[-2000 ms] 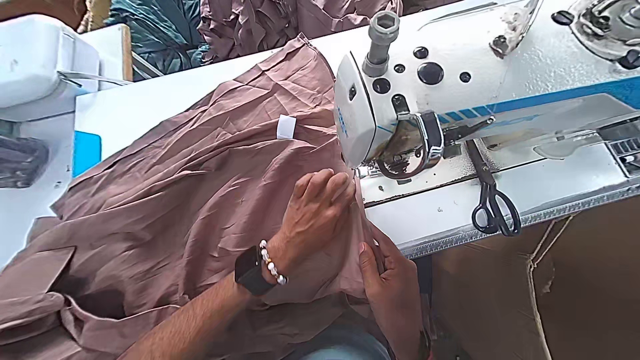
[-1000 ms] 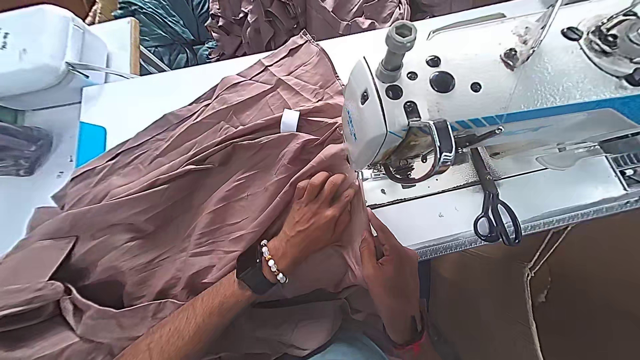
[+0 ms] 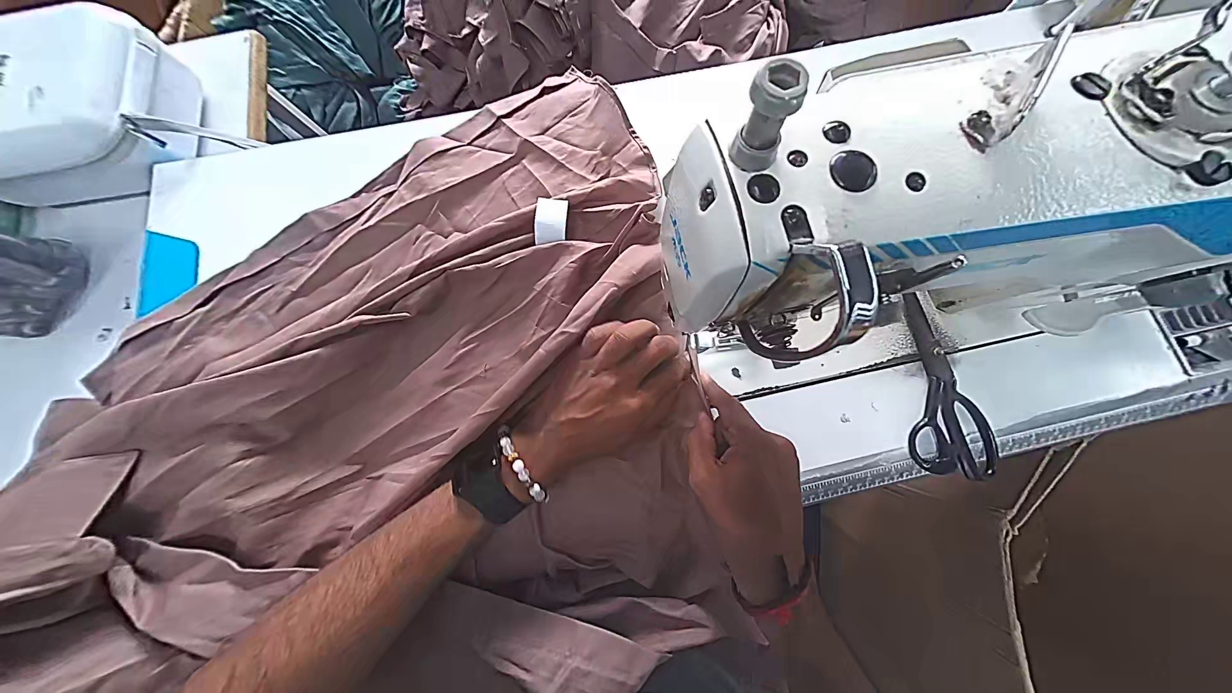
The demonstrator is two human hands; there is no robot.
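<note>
A mauve-brown fabric garment [image 3: 404,366] with a white tag [image 3: 551,221] spreads over the table and down toward my lap. Its right edge runs beneath the head of a white Jack sewing machine [image 3: 712,231], close to the presser foot [image 3: 712,341]. My left hand [image 3: 616,390], wearing a bead bracelet and a dark watch, is closed on the fabric just in front of the foot. Beside it, my right hand [image 3: 741,472] pinches the fabric edge between thumb and fingers. The needle is hidden by the machine head.
Black-handled scissors [image 3: 948,423] lie on the machine bed, handles over its front edge by a measuring tape [image 3: 1039,443]. Mauve cloth [image 3: 500,48] and dark teal cloth [image 3: 318,58] are heaped behind. Another white machine [image 3: 87,87] stands at the left; a cord [image 3: 1009,568] hangs at right.
</note>
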